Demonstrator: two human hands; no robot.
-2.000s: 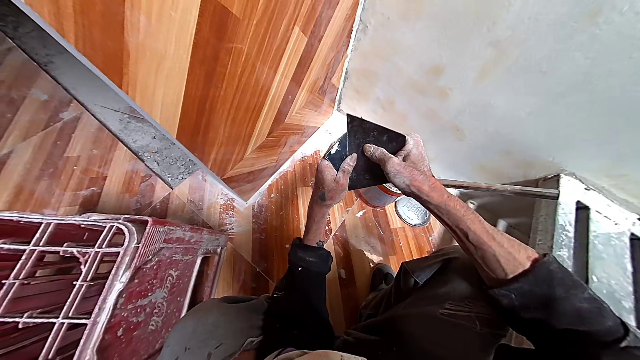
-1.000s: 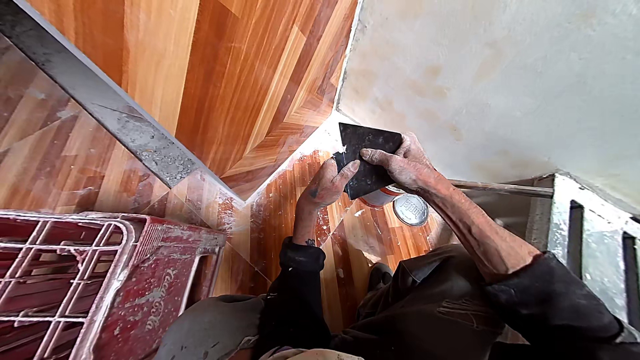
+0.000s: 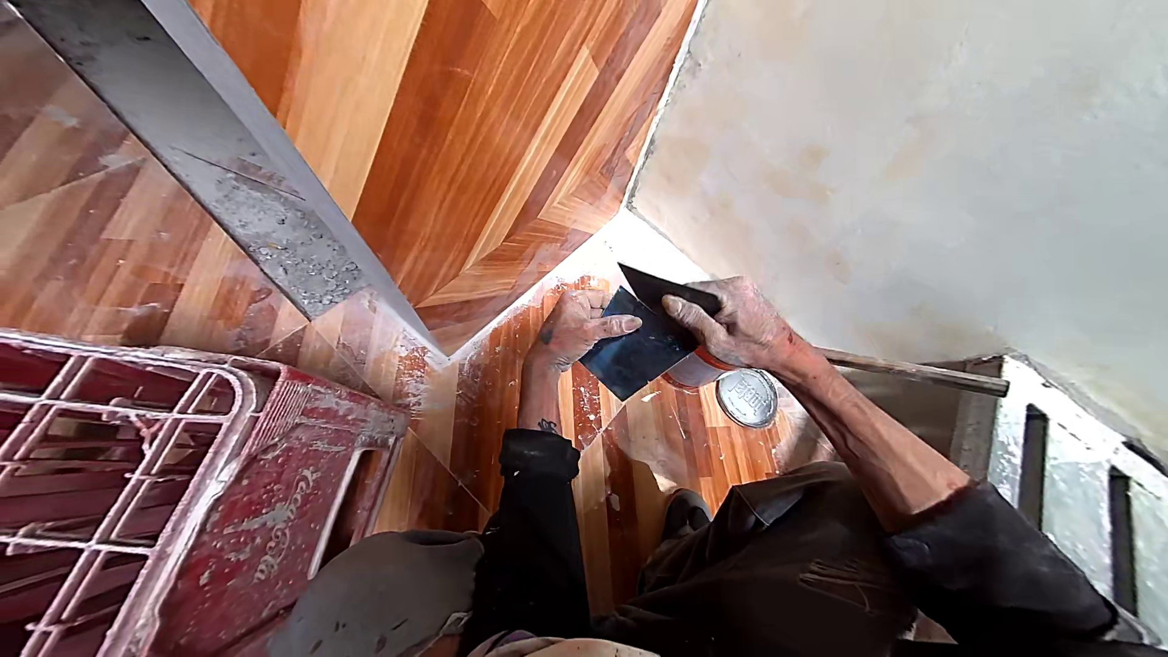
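Observation:
Two thin dark flat spreader blades are in my hands. My left hand pinches the lower blade between thumb and fingers, its face turned up. In my right hand is the other blade, tilted, its pointed corner toward the upper left. The blades overlap near my right fingertips; whether they touch I cannot tell. Pale residue coats the fingers of both hands. Below the blades stands a reddish can, partly hidden by the lower blade and my right hand. A round metal lid lies beside it.
At the lower left stands a paint-spattered red plastic crate. A grey ledge crosses the upper left. The plastered wall fills the upper right, with a wooden stick below it. White-spotted wood-patterned flooring surrounds my feet.
The two blades, stacked closely together earlier, are now spread at different angles, one in each hand. My left hand has turned, with its thumb lying over the lower blade.

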